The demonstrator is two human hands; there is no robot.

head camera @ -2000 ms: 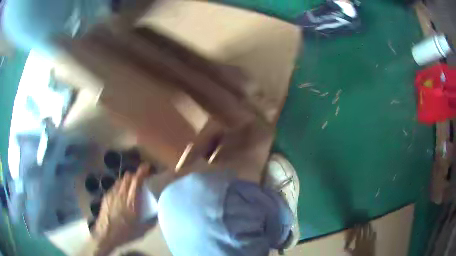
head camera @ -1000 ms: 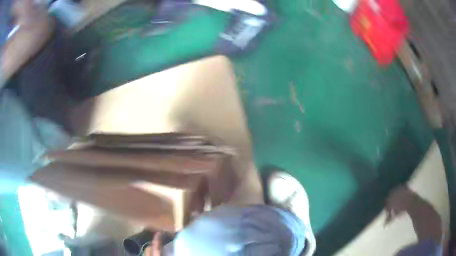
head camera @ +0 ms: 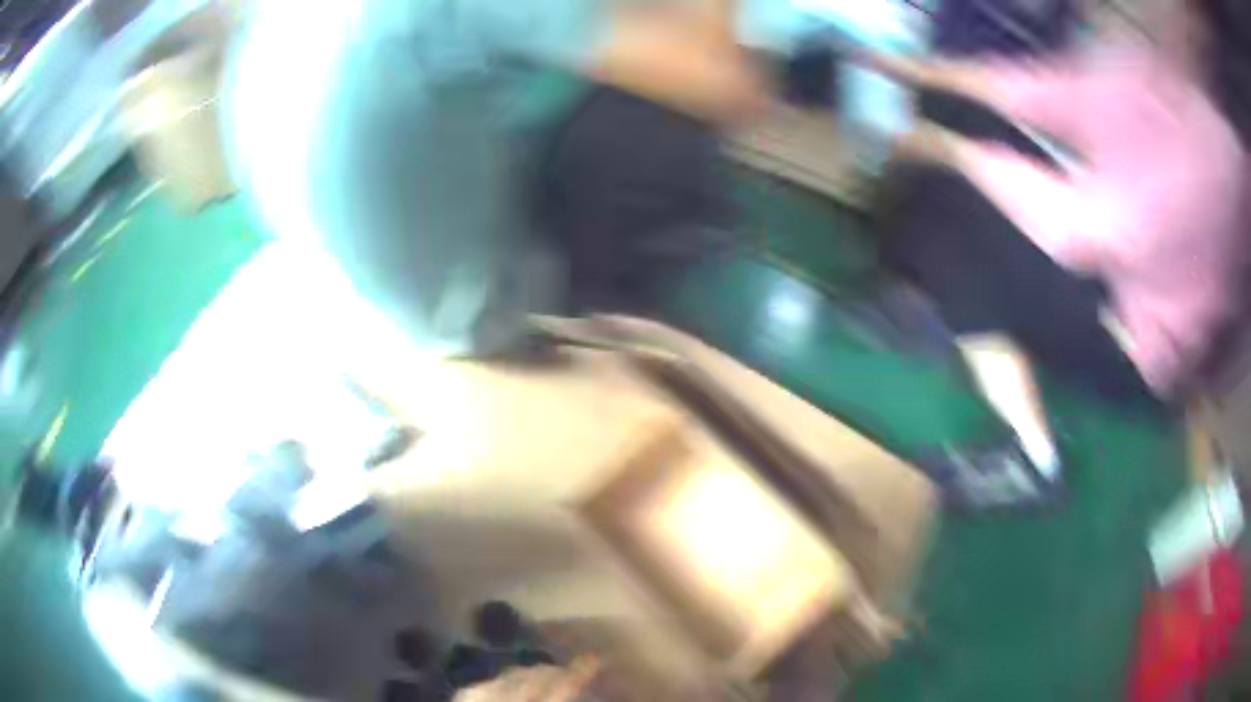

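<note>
A hand, which looks like my left hand (head camera: 528,682), is cut off by the bottom edge, with only blurred fingers showing beside several short black tubes (head camera: 497,624). Whether it grips one cannot be told. My right hand is not in view. An open brown carton (head camera: 734,542) lies on the cardboard sheet (head camera: 480,425), right of the tubes, with its bright inside showing and more brown cardboard along its far side. Grey-blue and dark pieces (head camera: 288,590), too blurred to name, lie left of the tubes.
A person in teal (head camera: 425,178) sits across the sheet. A person in pink (head camera: 1139,178) sits at the upper right, arms reaching inward. A white and dark shoe (head camera: 1008,412) is on the green floor. A red object (head camera: 1191,624) stands at the right edge. White material (head camera: 261,370) lies left.
The view has swung up and left, bringing both people into sight. My blue-clad knee and the hand at lower right have left the picture. The open carton shows its inside more clearly.
</note>
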